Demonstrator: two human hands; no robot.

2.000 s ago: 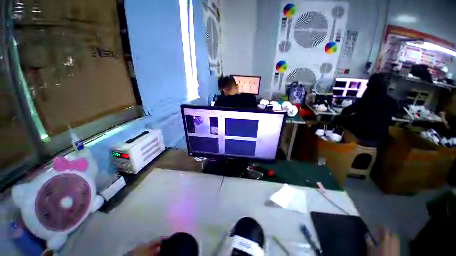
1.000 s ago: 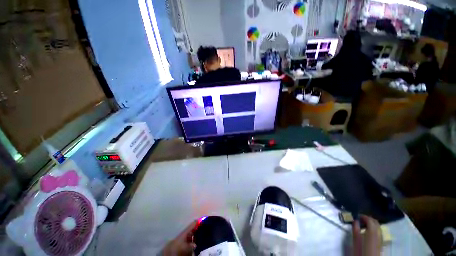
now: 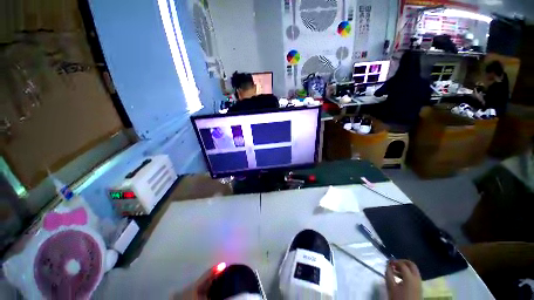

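A white security camera with a black head [image 3: 234, 282] is at the bottom edge, partly cut off; a red light glows at its upper left. My left hand [image 3: 198, 288], blurred and cut off, grips its left side. A second white camera [image 3: 307, 272] lies beside it on the right, black head pointing away, a dark label on its body. My right hand [image 3: 404, 280] is low on the right with fingers bent down, at the near end of a thin rod [image 3: 358, 259]. What its fingertips hold is hidden.
A monitor [image 3: 257, 142] stands behind, showing four panes. A power supply [image 3: 142, 184] and pink-white fan [image 3: 67, 263] are left. White tissue [image 3: 339, 200], a dark pen [image 3: 375, 239], black pad [image 3: 413, 237] and mouse [image 3: 448, 240] lie right. People and cartons [image 3: 448, 143] are beyond.
The view has shifted from a second ago. My right hand has moved left, to the rod's near end; the dark item at its fingers no longer shows. My left hand stays at the first camera.
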